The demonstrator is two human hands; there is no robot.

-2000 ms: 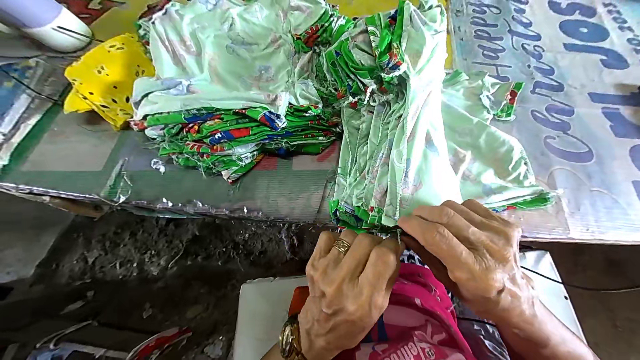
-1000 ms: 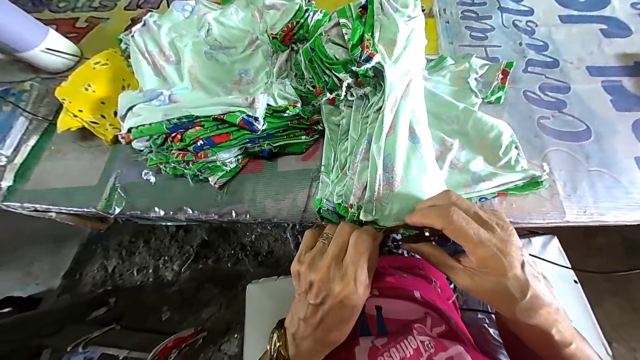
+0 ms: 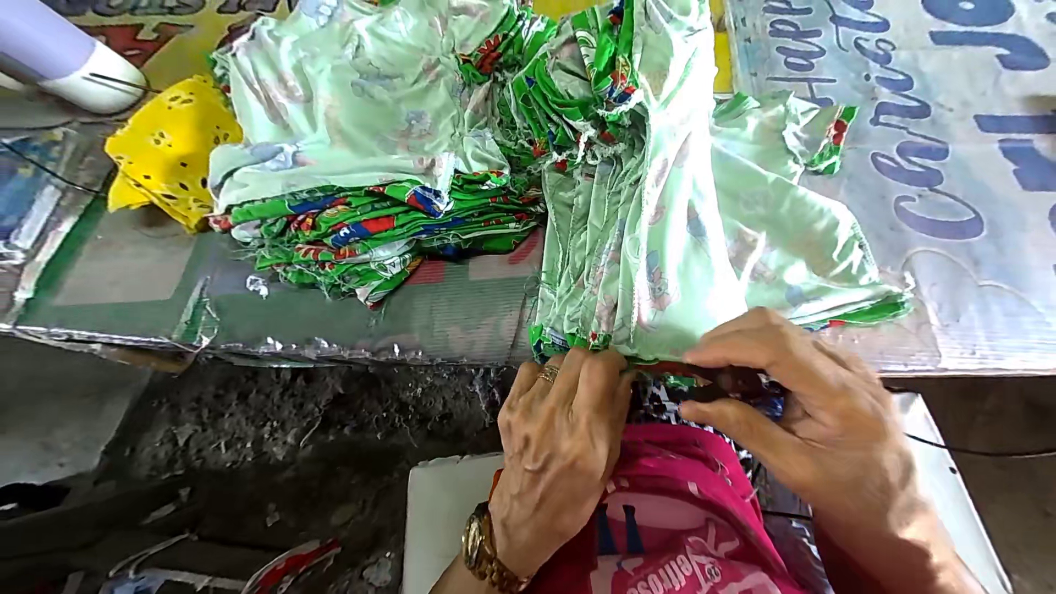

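Layered pale green garment pieces (image 3: 676,247) with bright printed green edges reach the front edge of the table. My left hand (image 3: 565,445), wearing a ring and a gold-coloured watch (image 3: 478,544), has its fingers curled on the lower hem of these layers. Beside it on the right, my right hand (image 3: 800,404) has thumb and forefinger apart at the same hem; a dark, unclear thing shows between them, and its other fingers are hidden. A second pile of printed green fabric (image 3: 371,223), pale side up, lies to the left.
A yellow spotted cloth (image 3: 177,153) lies left of the pile, near a white and lavender rounded object (image 3: 74,58). Printed sheeting with lettering covers the table (image 3: 396,330). Below are a pink garment (image 3: 685,511), a white surface (image 3: 445,503) and a dark cable (image 3: 973,450).
My right thumb and forefinger have spread apart at the hem, where the right hand lay flatter on the fabric before. My left hand stays at the lower hem.
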